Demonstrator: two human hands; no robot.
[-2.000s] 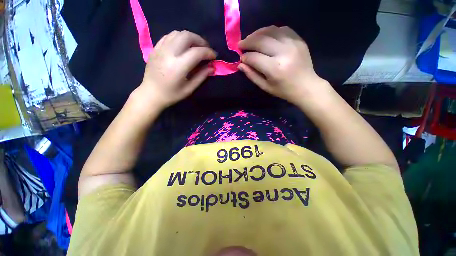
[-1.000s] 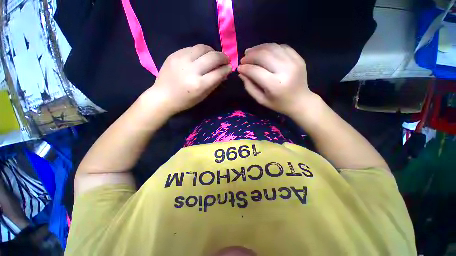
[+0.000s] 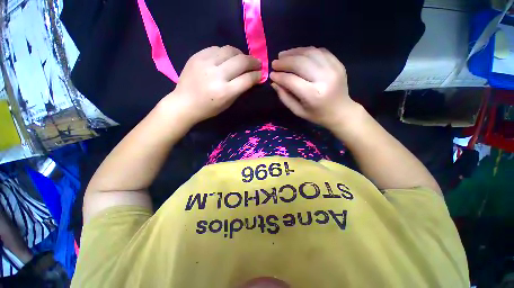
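Note:
The black garment panel (image 3: 338, 28) covers the table in front of me and hangs towards my lap. A bright pink strip (image 3: 255, 34) runs down over it from the top edge to my fingers. Another pink length (image 3: 153, 39) runs down at the left and goes behind my left hand. My left hand (image 3: 220, 79) pinches the lower end of the middle strip. My right hand (image 3: 310, 81) is just to the right of that end, thumb and fingertips bunched close together, with a small dark gap to the strip. Whether it pinches black cloth is unclear.
A worn white-patched board (image 3: 39, 67) lies at the left, with a yellow box (image 3: 8, 125) at the frame edge. Blue cloth (image 3: 65, 197) is below it. A pale table part (image 3: 439, 50), a blue container (image 3: 484, 56) and a red plastic container (image 3: 501, 121) are at the right.
The pink loop between my hands two seconds ago is gone, and my hands came closer together. Since one second ago, my right fingertips have parted slightly from the strip's end.

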